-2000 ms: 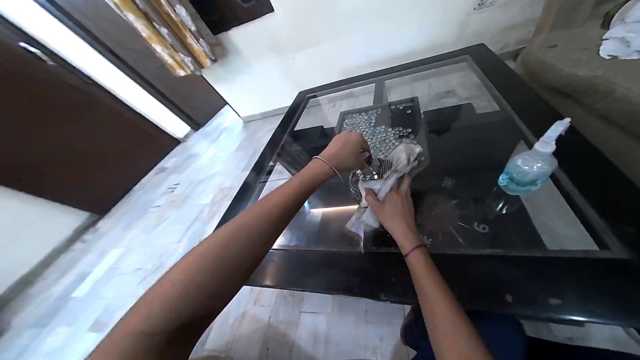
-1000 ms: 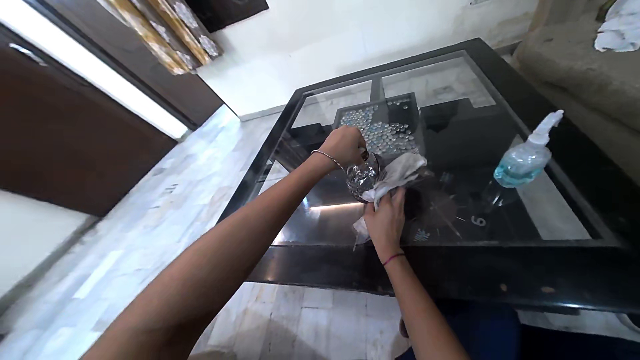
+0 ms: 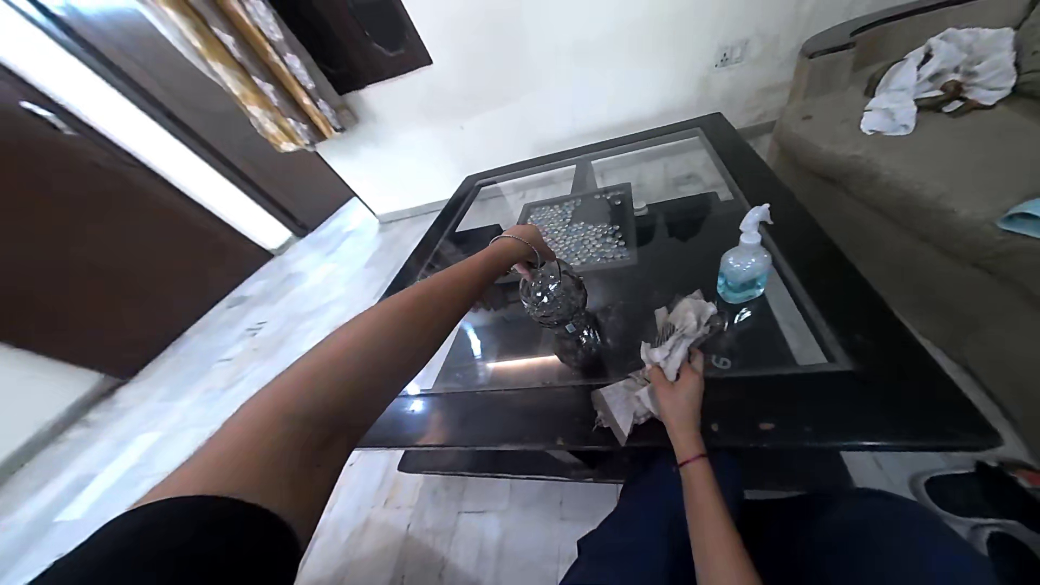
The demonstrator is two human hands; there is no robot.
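My left hand point(image 3: 532, 248) grips the rim of a clear cut-glass bowl point(image 3: 554, 296), which is tilted over the glass-topped table point(image 3: 601, 422). Its dark reflection shows in the tabletop beside it. To the right, my right hand point(image 3: 678, 390) holds a crumpled white cloth point(image 3: 670, 349) near the table's front edge. Part of the cloth hangs toward the black frame, and its upper end is bunched up on the glass. The fingertips of my left hand are partly hidden by the hand itself.
A clear spray bottle point(image 3: 743, 268) with blue liquid stands on the table's right side. Glass pebbles point(image 3: 585, 236) lie in a square recess toward the back. A brown sofa point(image 3: 910, 179) with a white cloth point(image 3: 951, 73) flanks the table, and shoes point(image 3: 975, 496) are on the floor at lower right.
My right hand and the cloth have moved right, away from the glass bowl, where they were against it before. The bowl remains in my left hand.
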